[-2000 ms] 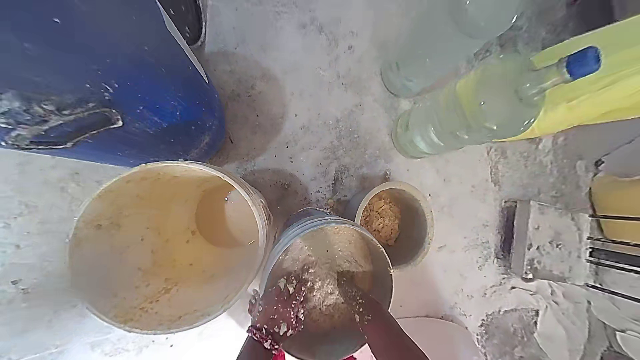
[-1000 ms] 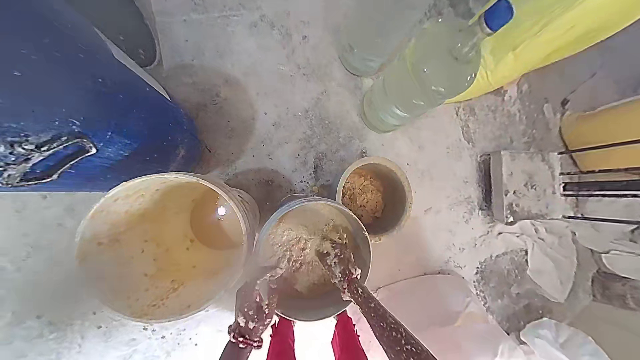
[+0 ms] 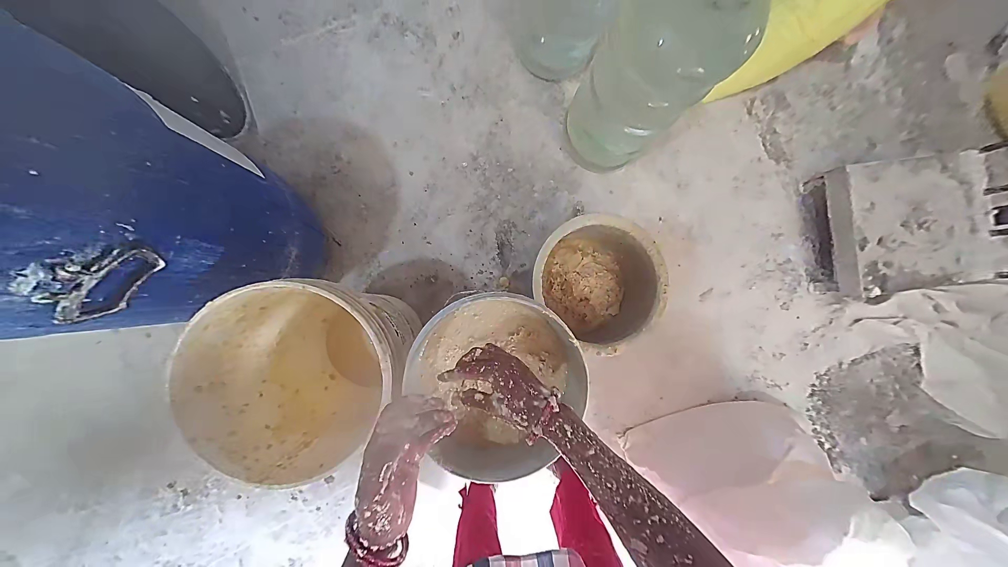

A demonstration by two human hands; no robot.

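A round metal pot (image 3: pixel 579 378) stands before me with pale, moist crumbly mash (image 3: pixel 524 327) inside. My right hand (image 3: pixel 500 386), coated in mash, is over the pot with its fingers curled; whether mash is in them is unclear. At the pot's left rim is my left hand (image 3: pixel 413 421), smeared too, its fingers bent near the edge. Left of the pot stands a large whitish plastic bucket (image 3: pixel 272 386) with yellowish residue or liquid. Behind the pot, to the right, a smaller round container (image 3: pixel 642 276) holds a brownish crumbly lump (image 3: pixel 583 283).
A blue plastic drum (image 3: pixel 197 220) lies at the left beside a dark container (image 3: pixel 165 63). Large clear bottles (image 3: pixel 630 102) and a yellow sack (image 3: pixel 795 39) are at the top. Whitish sheeting (image 3: pixel 724 449) and a grey block (image 3: pixel 913 220) are at the right.
My left hand has moved from inside the pot to its left rim. My right hand has shifted left over the mash. The view has shifted.
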